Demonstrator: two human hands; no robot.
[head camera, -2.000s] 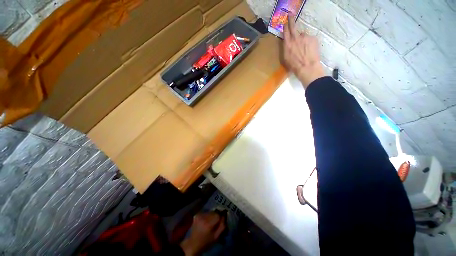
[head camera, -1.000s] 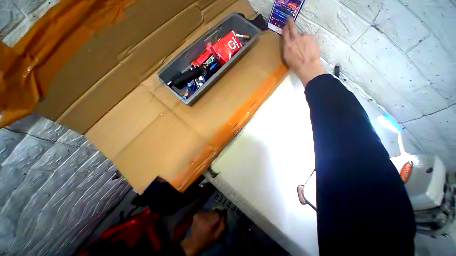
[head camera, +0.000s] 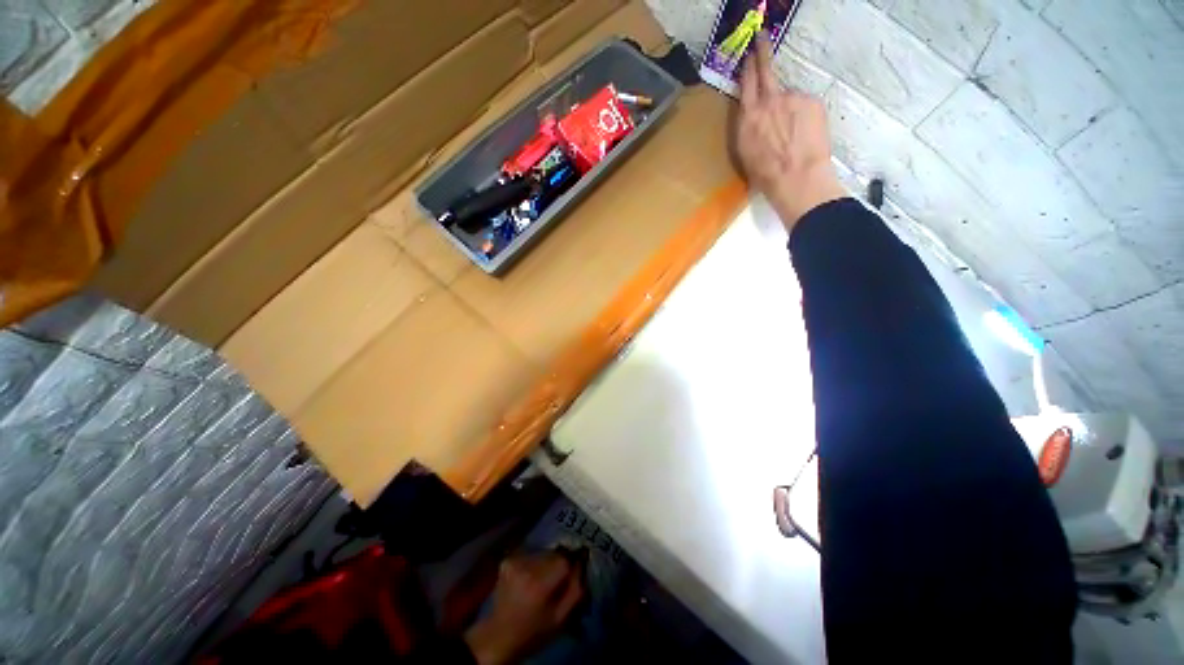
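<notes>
A smartphone (head camera: 748, 39) with a lit screen, showing a bright yellow-green figure on purple, leans at the wall at the top edge, partly cut off. My right hand (head camera: 783, 137) reaches up to it with the index finger extended onto the screen and holds nothing. My left hand (head camera: 530, 600) is low, beside the table's edge over my lap, with fingers curled; it is dim, and whether it holds anything cannot be told.
A grey tray (head camera: 500, 257) with red packets and small dark items sits on brown cardboard (head camera: 377, 312) edged with orange tape. The white table (head camera: 675, 442) carries a pinkish loop (head camera: 783, 509), partly behind my sleeve. White machine parts (head camera: 1110, 474) stand right. Red material (head camera: 338, 611) lies lower left.
The phone's screen picture has changed. My right index finger has moved slightly up on the screen. My left hand has stayed in place.
</notes>
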